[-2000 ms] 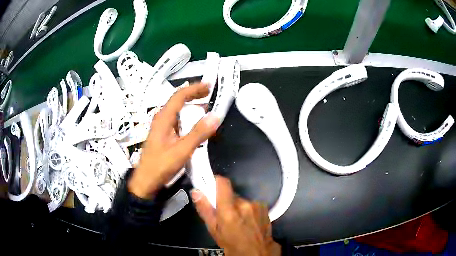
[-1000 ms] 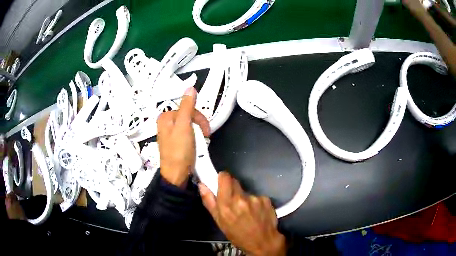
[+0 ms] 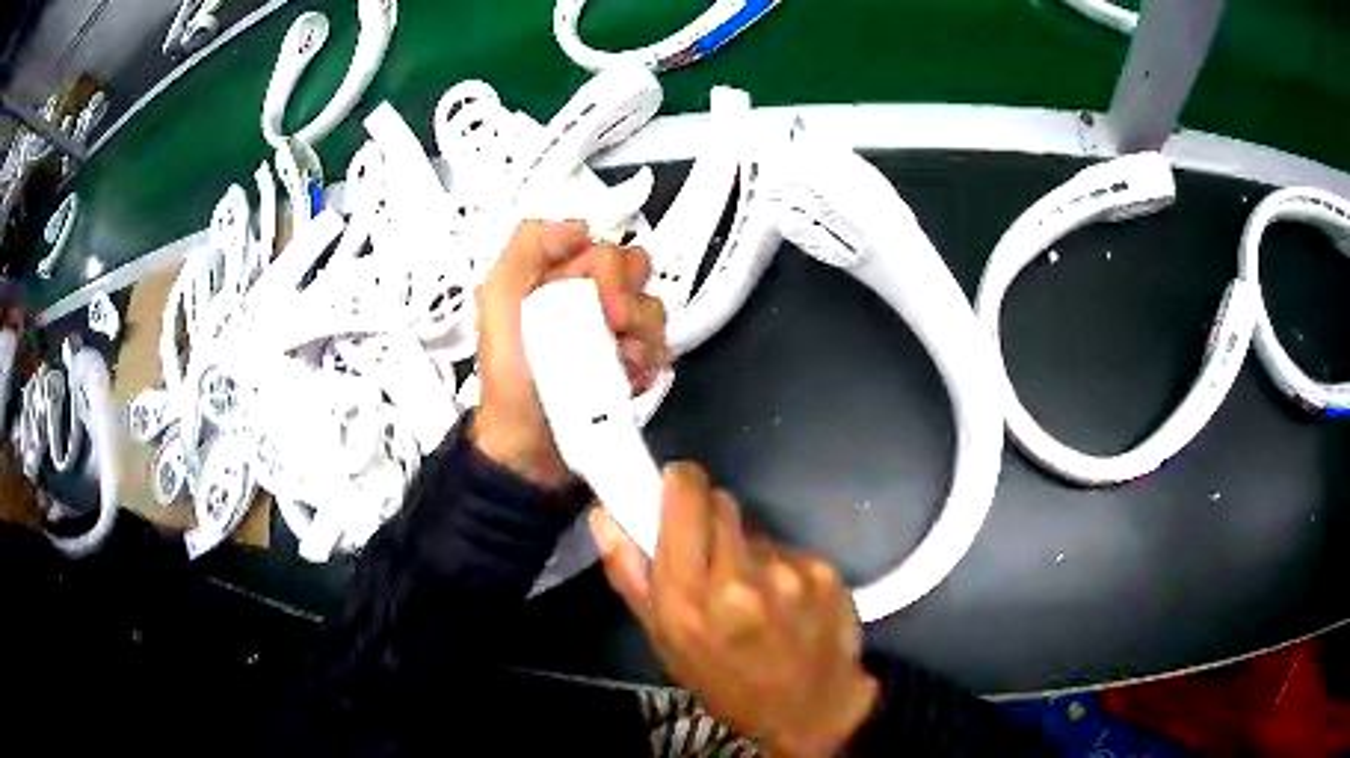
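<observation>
A white curved neck fan part (image 3: 589, 388) is held in both my hands in the middle of the view. My left hand (image 3: 541, 333) grips its upper part, with the fingers curled behind and beside it. My right hand (image 3: 740, 615) grips its lower end between thumb and fingers. The smooth outer side faces me; its inner side is hidden. A larger white neck fan body (image 3: 970, 400) arches from my hands' upper right down to beside my right hand. Where its lower end goes behind my right hand I cannot tell.
A pile of white cover shells (image 3: 318, 333) lies at left, partly on cardboard (image 3: 144, 333). White C-shaped bodies (image 3: 1103, 471) lie at right on the black worktop (image 3: 1155, 592). Behind run a pale rail (image 3: 948, 129), a grey post (image 3: 1162, 74) and a green conveyor (image 3: 918, 52) with white C shapes.
My left hand has closed around the upper part of the white piece, after its fingers were spread over it. The view has shifted. Another person's arm at the upper right has left the picture.
</observation>
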